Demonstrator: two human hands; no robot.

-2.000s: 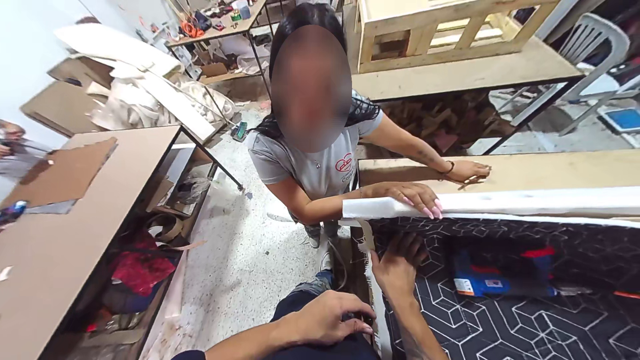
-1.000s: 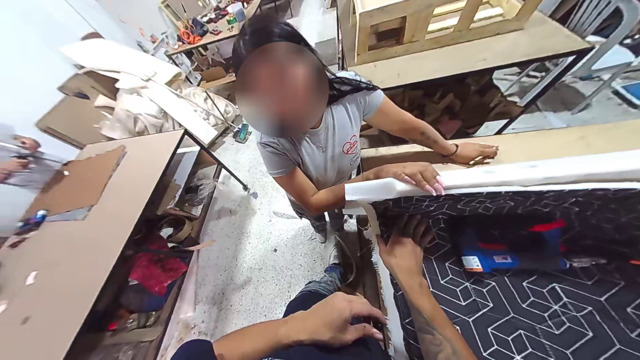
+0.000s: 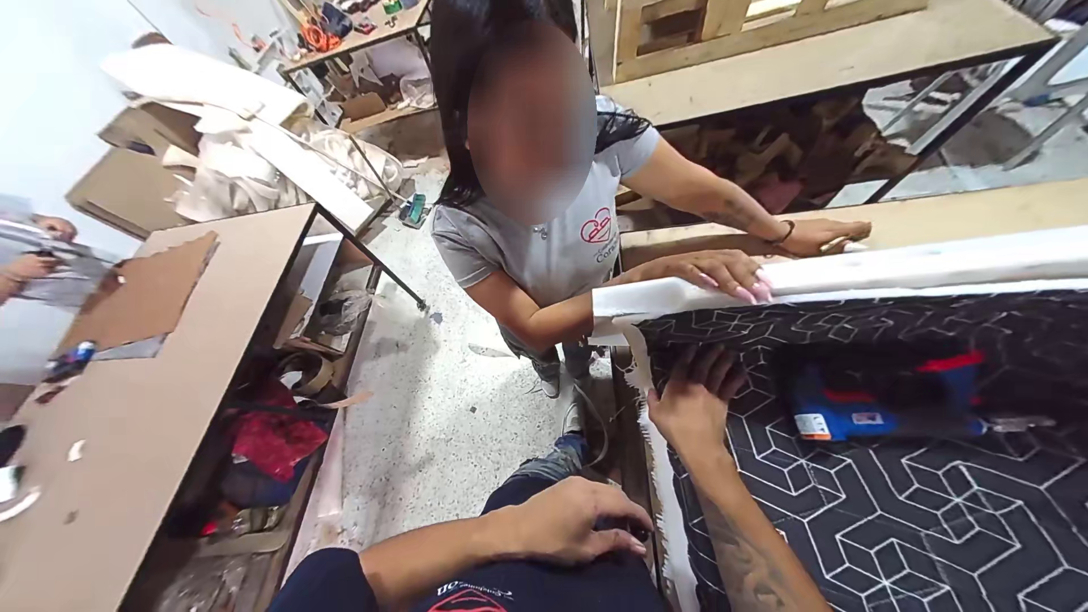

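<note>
My right hand [image 3: 697, 399] lies on black upholstery fabric with a white geometric pattern [image 3: 918, 510], fingers apart near the frayed fabric edge and the inner corner below a white padded rail [image 3: 926, 272]. My left hand [image 3: 586, 520] rests by my lap at the outer edge of the frame, its fingers curled; whether they grip anything is hidden. A blue and red air stapler [image 3: 884, 399] lies on the fabric, right of my right hand. Facing me, a co-worker in a grey shirt has one hand on the white rail and the other on the wooden surface behind it.
To the left stands a worktable [image 3: 195, 340] with a brown cardboard piece [image 3: 157, 293] on top and scraps on shelves below. Another person's hands show at far left. Behind the co-worker are a table with a wooden frame [image 3: 765, 38] and white material heaped on the left.
The co-worker's head has shifted between frames; the co-worker's hands stay at the rail and the wooden surface. My hands have hardly moved, and the stapler lies in the same place.
</note>
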